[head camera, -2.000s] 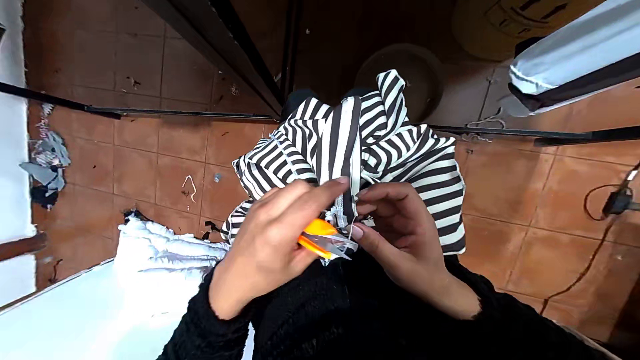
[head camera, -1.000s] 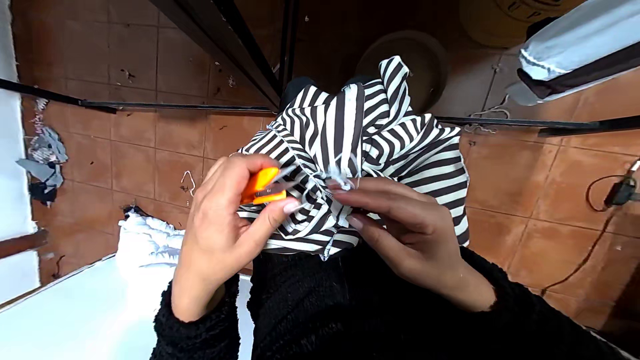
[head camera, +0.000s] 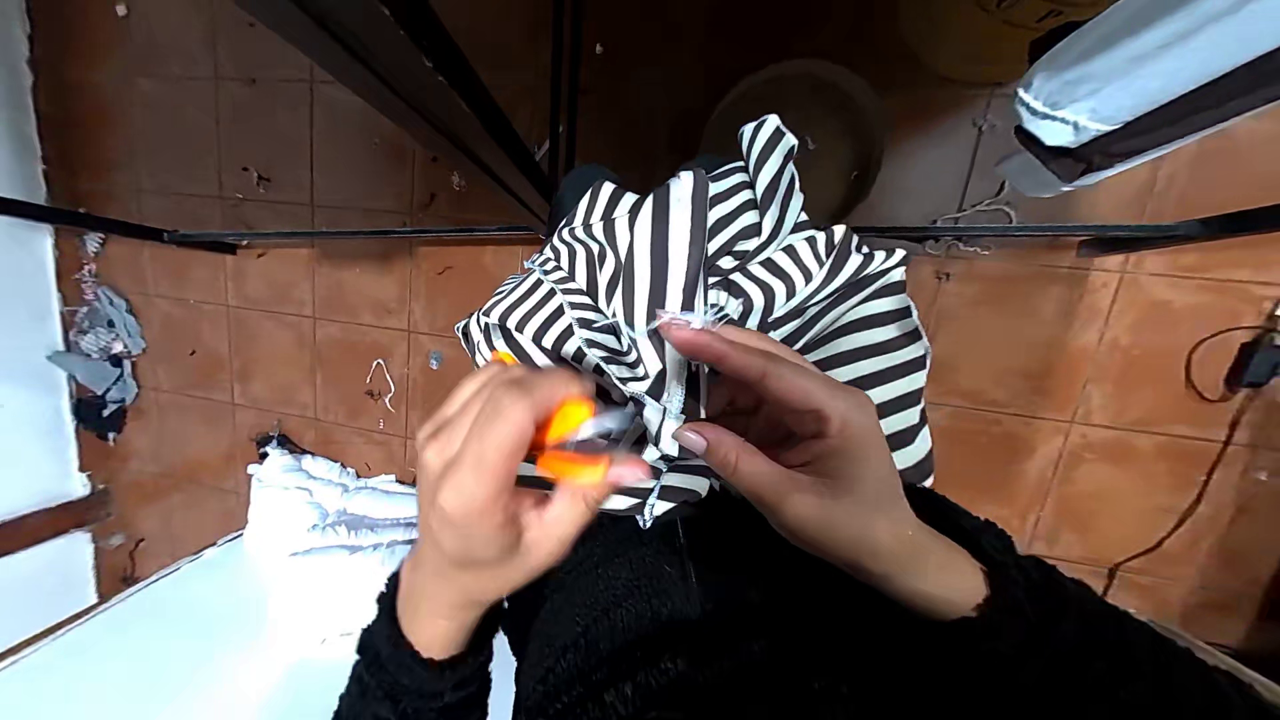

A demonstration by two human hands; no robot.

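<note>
A black-and-white striped fabric garment (head camera: 680, 250) lies bunched over the lap, with loose pale threads along its seams. My left hand (head camera: 500, 470) is closed around small orange-handled thread snips (head camera: 580, 440); their metal blades are blurred and point right, close to a seam end. With the thumb and fingers of my right hand (head camera: 790, 430) I hold the garment's seam and a small white piece at its edge. Part of the cloth behind the right fingers is hidden.
White gathered fabric (head camera: 330, 500) rests on a white surface (head camera: 150, 640) at lower left. Black metal bars (head camera: 400, 233) cross above a tiled floor. Fabric scraps (head camera: 105, 350) lie at left, a cable (head camera: 1185, 510) at right, and pale cloth (head camera: 1130, 90) hangs upper right.
The snips, near the seam between both hands two seconds ago, moved left and then back toward the cloth. My right hand has shifted its hold on the garment's seam.
</note>
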